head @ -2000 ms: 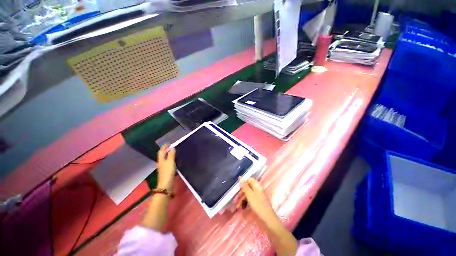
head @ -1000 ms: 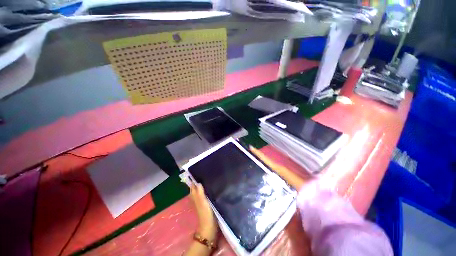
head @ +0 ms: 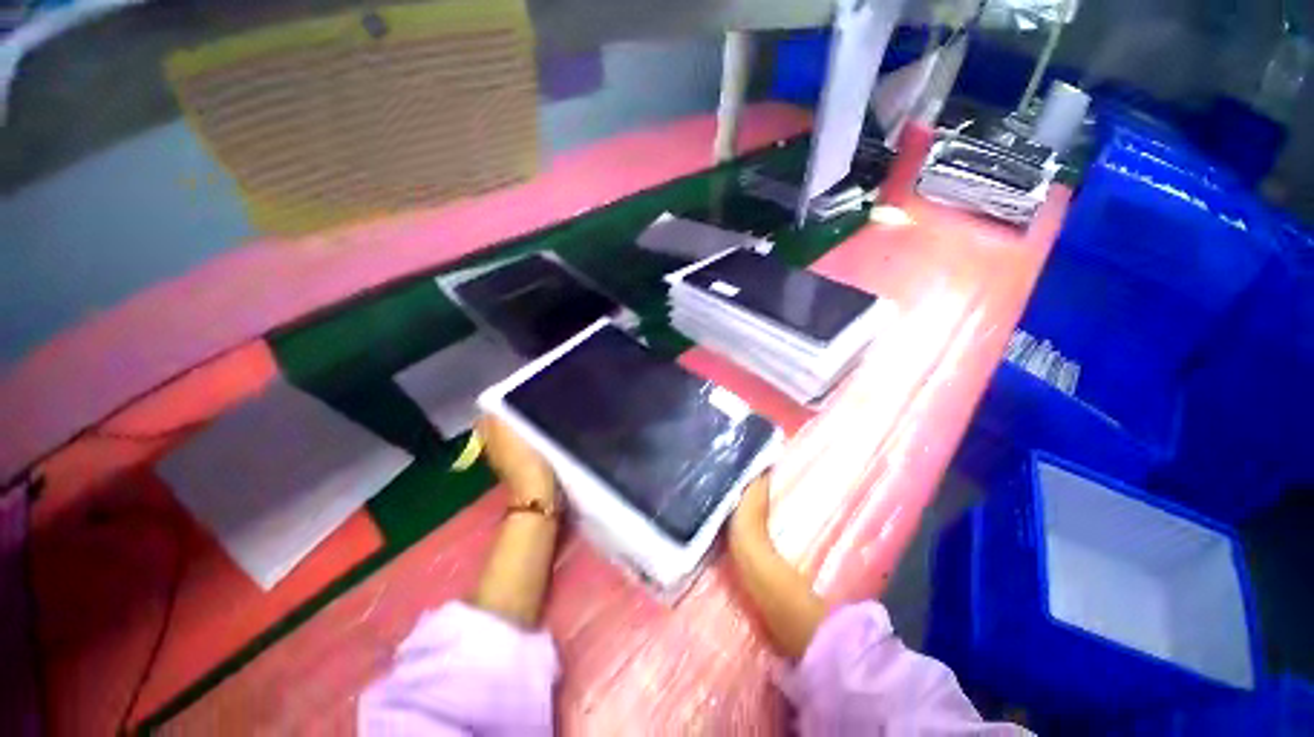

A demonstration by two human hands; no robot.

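A stack of black panels on white sheets (head: 634, 425) is in front of me, a glossy black panel with a small white label on top. My left hand (head: 516, 464) holds its left side, fingers partly hidden under it. My right hand (head: 761, 554) is against its right side near the front corner, fingertips partly hidden. A second panel stack (head: 778, 310) stands just behind and right. A small dark panel (head: 536, 303) lies on a pale sheet on the green mat behind the held stack.
White sheets (head: 281, 475) lie at left. A yellow tab (head: 467, 452) is beside my left hand. Another panel pile (head: 989, 173) stands at the bench's far end. Blue bins (head: 994, 576) are at right below the bench edge. A yellow chart (head: 360, 123) hangs at the back.
My right hand has moved from the stack's far side to its right side near the front. The top panel's white label shows again. The view has shifted.
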